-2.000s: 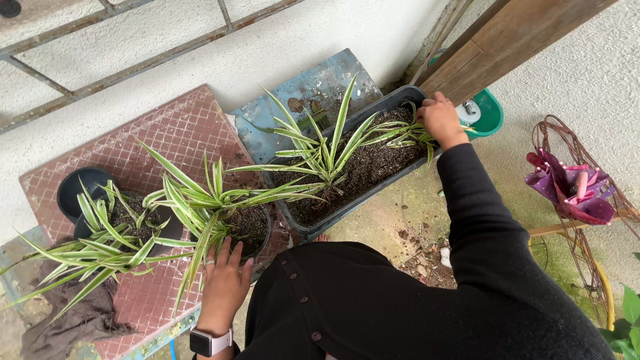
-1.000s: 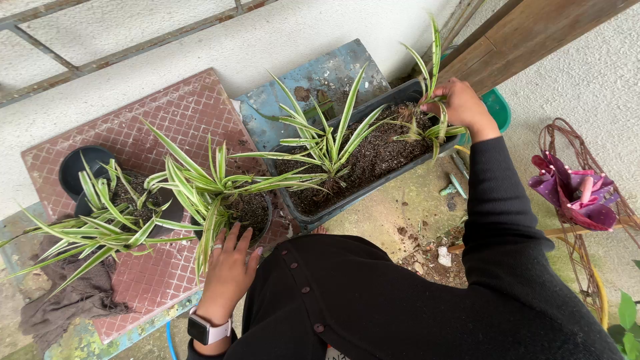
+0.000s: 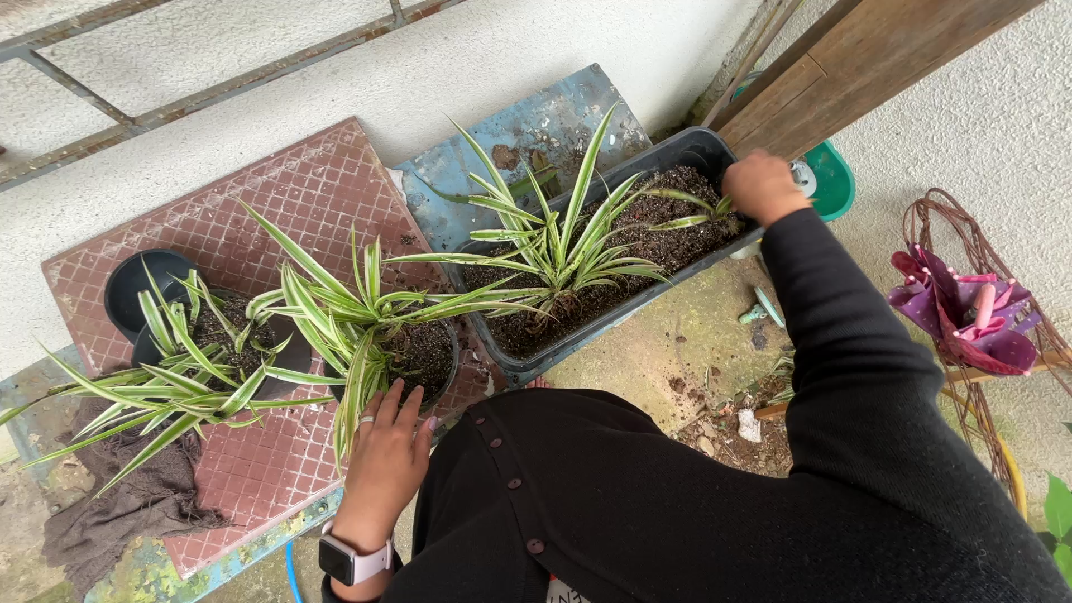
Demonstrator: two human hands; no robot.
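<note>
A spider plant [image 3: 557, 251] with striped leaves stands in the near-left part of a long black planter [image 3: 586, 339] of dark soil. My right hand [image 3: 762, 188] is at the planter's far right end, on a smaller spider plant [image 3: 699, 209]; its fingers are partly hidden. My left hand [image 3: 394, 448], fingers slightly spread, rests at the leaves and rim of a round pot holding another spider plant [image 3: 356, 310]. A third potted spider plant [image 3: 193, 368] is at the left, beside an empty dark pot [image 3: 142, 289].
Red tiles [image 3: 276, 209] and a blue board [image 3: 528, 126] lie under the pots. A dark cloth [image 3: 126, 502] lies at the left. A wooden post [image 3: 837, 75] rises behind a green container [image 3: 833, 180]. A purple flower ornament [image 3: 967, 310] with wire is at the right. A garden tool [image 3: 760, 308] lies on the ground.
One second ago the smaller plant's leaves stood up above my right hand; now they lie low over the soil, and that hand is lower at the planter's end. My left hand has stayed by the round pot.
</note>
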